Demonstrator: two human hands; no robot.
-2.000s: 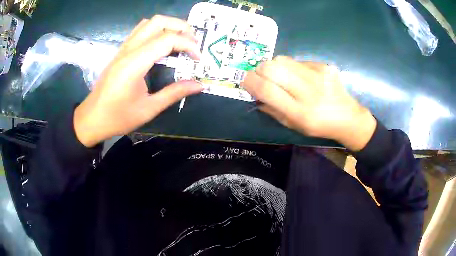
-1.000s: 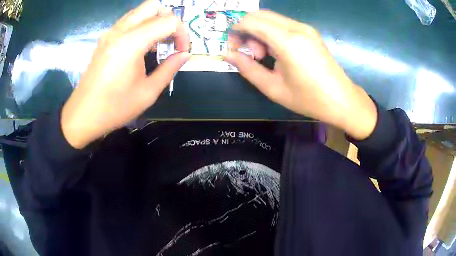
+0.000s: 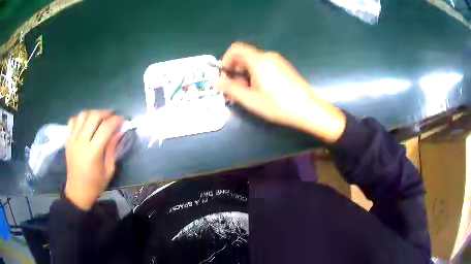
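Observation:
The white open socket housing (image 3: 188, 121) lies on the dark green tabletop. A green wire (image 3: 178, 88) and a green circuit board (image 3: 202, 86) show blurred inside it, with a dark rectangular part (image 3: 159, 97) at its left side. My left hand (image 3: 93, 149) is closed around the clear bagged cord (image 3: 47, 147) left of the housing. My right hand (image 3: 258, 85) is at the housing's right edge and grips a slim dark pointed tool (image 3: 219, 66), its tip over the housing's upper right corner. Small details inside are washed out.
A tangled heap of gold brass strips (image 3: 13, 75) lies at the far left of the table. Another clear bag (image 3: 361, 7) is at the top edge. A brown cardboard box (image 3: 441, 175) stands below the table at right.
My left hand has left the housing and moved down-left onto the bagged cord. My right hand has moved to the housing's right edge, with the dark tool now showing. The view has shifted and tilted.

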